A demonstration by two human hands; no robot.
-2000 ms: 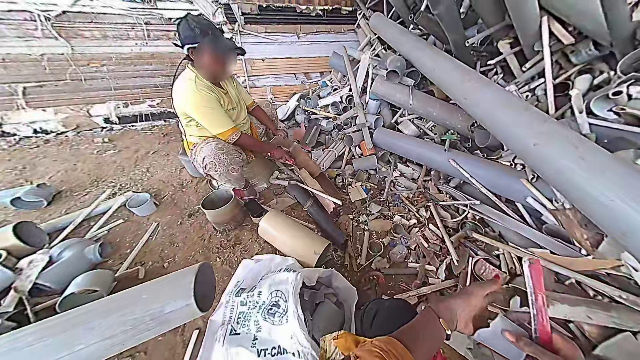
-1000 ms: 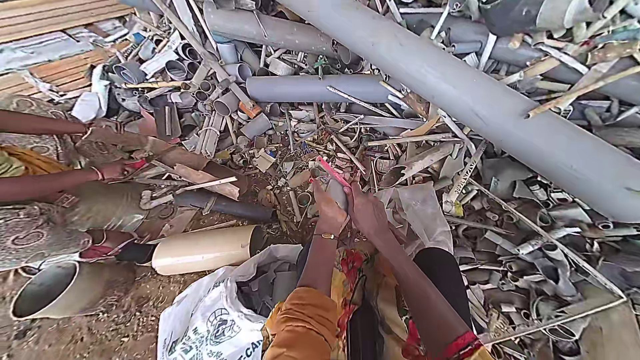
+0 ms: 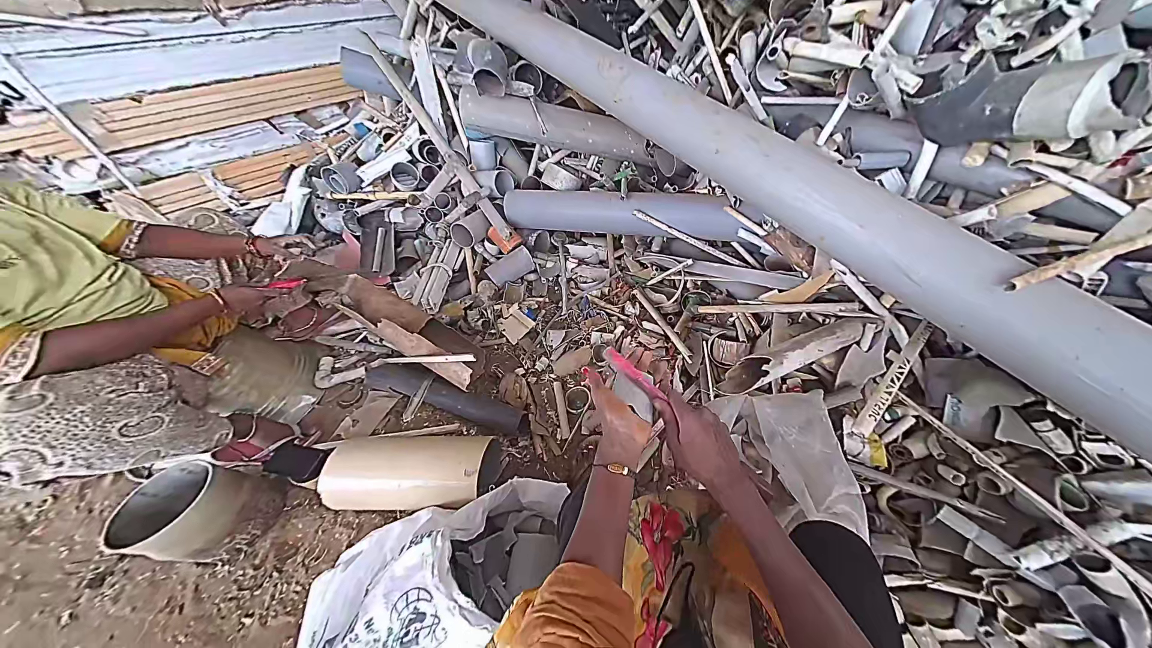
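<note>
In front of me my left hand (image 3: 619, 423) grips a grey piece of plastic pipe (image 3: 633, 396). Close against it on the right, my right hand (image 3: 697, 436) is closed around a red tool (image 3: 630, 369), whose exact kind I cannot tell; its long red part lies along the grey piece. Below my left forearm stands a white woven sack (image 3: 382, 576), its mouth open, with grey plastic pieces (image 3: 513, 558) inside. A clear plastic sheet (image 3: 805, 450) lies just right of my hands.
At the left a co-worker's hands (image 3: 256, 292) hold a brown pipe piece (image 3: 369, 297) and something red. A beige pipe section (image 3: 405, 472) and a wide pipe ring (image 3: 189, 513) lie on the soil. A long grey pipe (image 3: 810, 198) slants across the scrap heap (image 3: 1035, 504).
Two seconds ago my right hand was at the far right with the red tool and the left was not in view. Both are now together in front of me. The view has turned.
</note>
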